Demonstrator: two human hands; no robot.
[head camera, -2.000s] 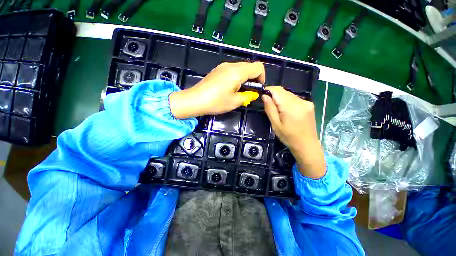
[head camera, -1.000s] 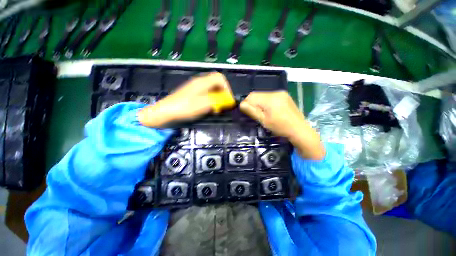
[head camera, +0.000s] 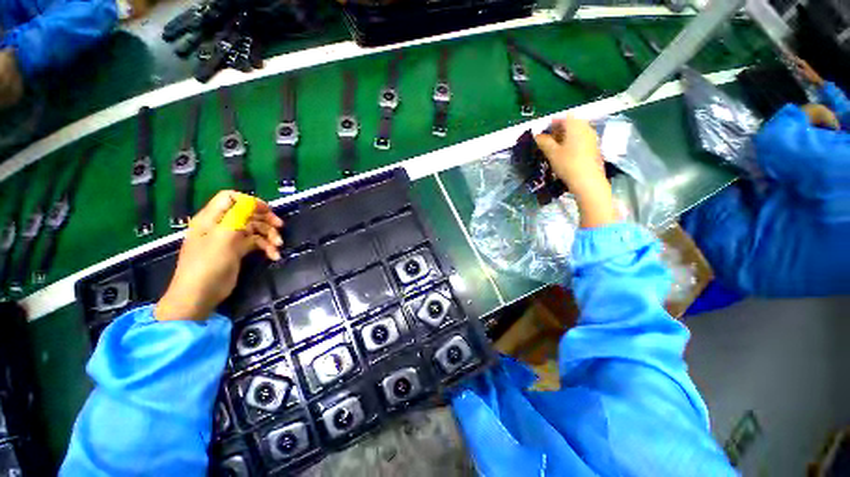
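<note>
My right hand (head camera: 575, 160) is at the far right, its fingertips closed on black straps (head camera: 536, 168) that lie on a clear plastic bag (head camera: 522, 233). My left hand (head camera: 224, 244), with a yellow finger cot (head camera: 239, 212), is raised over the upper left of the black blister tray (head camera: 322, 252). Its fingers are half curled, and I cannot tell whether anything is in them. The tray holds several grey-black watch cases (head camera: 343, 416), backs up, mostly in its lower and right pockets. One case (head camera: 114, 295) sits at its upper left.
Assembled watches (head camera: 287, 132) lie in a row on the green conveyor belt (head camera: 317, 102) beyond its pale edging. Dark stacked trays (head camera: 14, 391) are at the left edge. Another person's blue sleeve (head camera: 792, 168) is at right, another (head camera: 65, 33) at upper left. Black straps (head camera: 224, 37) lie beyond the belt.
The view has turned to the right. My hands were together over the tray and are now apart. My right hand has moved to the straps on the bag; my left stays over the tray.
</note>
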